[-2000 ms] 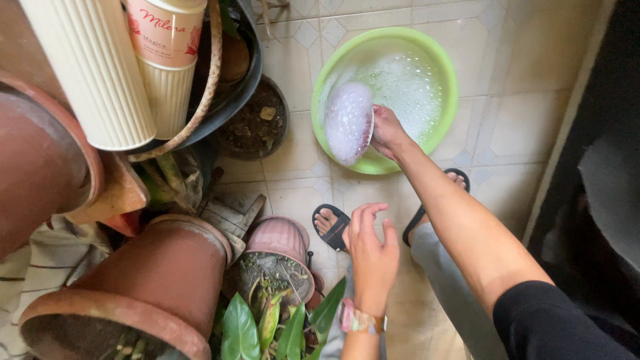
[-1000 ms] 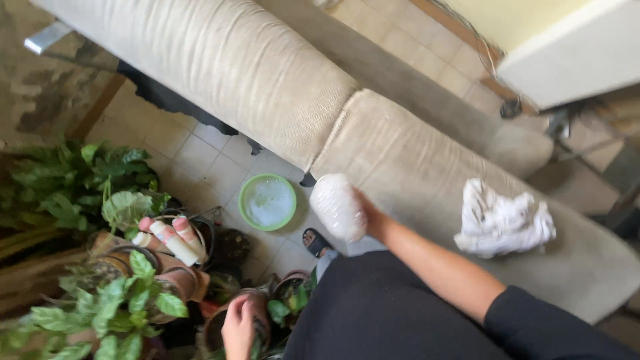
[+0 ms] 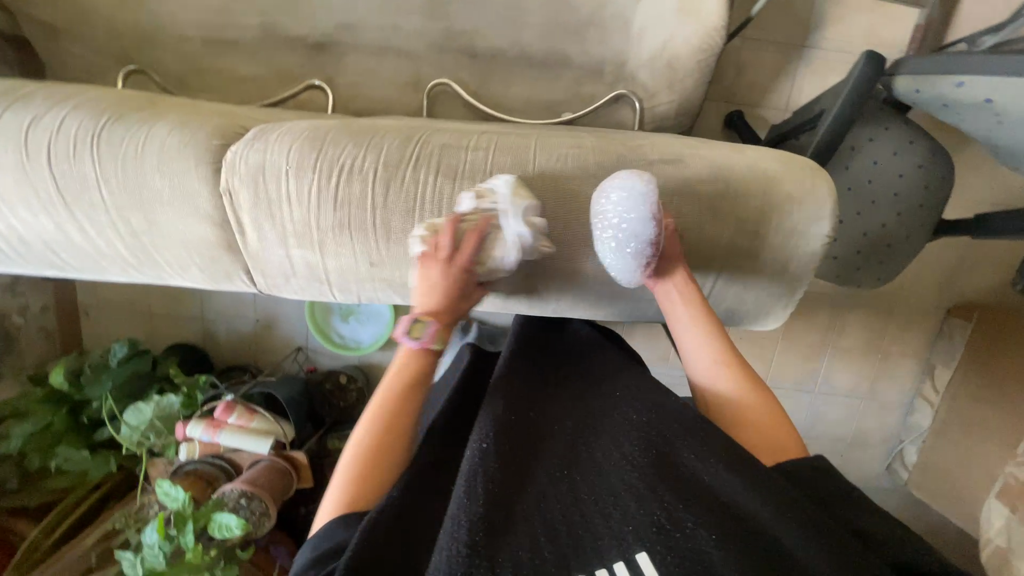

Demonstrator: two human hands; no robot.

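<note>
My left hand point(image 3: 452, 272) lies on a bunched white cloth point(image 3: 508, 224) on top of the beige sofa backrest point(image 3: 344, 200); whether its fingers grip the cloth is unclear. A pink watch is on that wrist. In my right hand point(image 3: 668, 252) is a rounded thing covered in white suds point(image 3: 626, 228), held just above the backrest, to the right of the cloth. The suds hide what the thing is. Behind the backrest, on the tiled floor, a green basin point(image 3: 350, 326) holds foamy water.
Potted plants point(image 3: 120, 408) and several pink-and-cream bottles point(image 3: 228, 432) stand at the lower left. Thin curved metal bars point(image 3: 532, 116) rise along the backrest's far edge. A grey office chair point(image 3: 888, 192) is at the right, with a brown flat panel point(image 3: 972, 408) below it.
The suds-covered thing was over the green basin and is now above the sofa backrest. My left hand has come from beside the plants onto the cloth. The view has swung to the sofa.
</note>
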